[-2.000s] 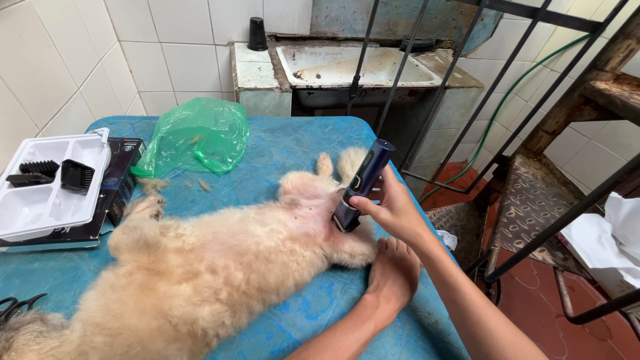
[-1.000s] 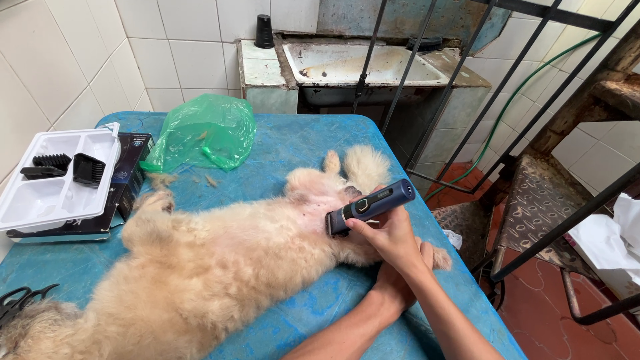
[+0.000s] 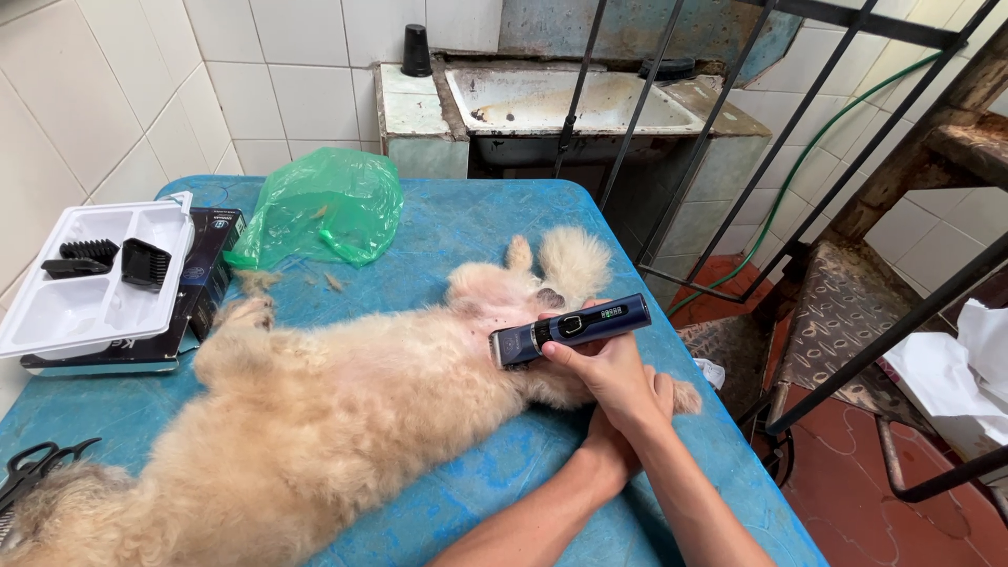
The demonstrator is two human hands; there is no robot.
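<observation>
A cream-coloured dog (image 3: 339, 402) lies belly up on a blue table (image 3: 472, 228), its head at the lower left and its tail at the upper right. My right hand (image 3: 614, 370) grips a dark blue cordless hair clipper (image 3: 583, 327), whose blade end rests against the bare skin of the groin and inner thigh. Below and partly behind it, my left hand (image 3: 618, 441) is around the near hind leg, with the paw (image 3: 687, 398) showing past the fingers. My forearms cross close to the wrists.
A white plastic tray (image 3: 75, 303) with black guard combs (image 3: 146, 264) sits on a dark box (image 3: 206, 276). A green plastic bag (image 3: 331, 205) lies beside it. Black scissors (image 3: 31, 465) are near the head. Metal bars (image 3: 669, 197) and a stained sink (image 3: 567, 98) stand beyond.
The clipper has swung from steeply upright to nearly level, and its blade end has moved from near the hind leg toward the belly. My left hand stays at the hind leg.
</observation>
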